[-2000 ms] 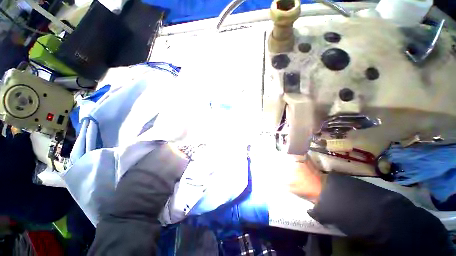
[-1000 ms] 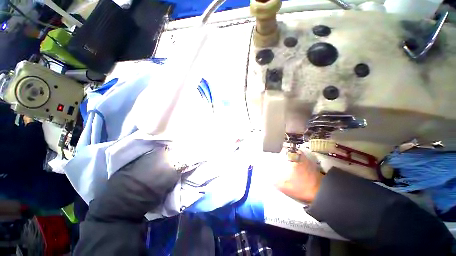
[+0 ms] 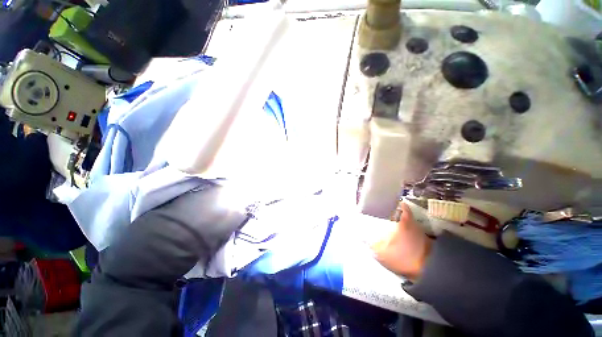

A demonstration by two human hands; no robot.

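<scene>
The light-blue garment (image 3: 165, 141) lies in a soft heap left of the needle area, bleached white by glare towards the middle. A royal-blue part (image 3: 323, 273) hangs over the table's front edge. The cream sewing machine head (image 3: 429, 99) stands at the right. My right hand (image 3: 404, 247) is at the machine's left end, below the white elongated arm (image 3: 386, 168); its fingers are lost in glare, so its grip does not show. My left hand is hidden by cloth and glare beyond the grey sleeve (image 3: 178, 233). The needle does not show clearly.
A red tool (image 3: 482, 220) lies by the machine base, with light-blue strands (image 3: 561, 247) at the right. A second cream machine (image 3: 53, 92) stands at the left, near a black box (image 3: 132, 33) and a green object (image 3: 69, 23). A cream post (image 3: 381, 26) rises behind the machine's face.
The view has shifted, so the machine head sits further right than one second ago. The left sleeve and garment heap appear slightly further left. A royal-blue strip near the middle shows more than two seconds ago.
</scene>
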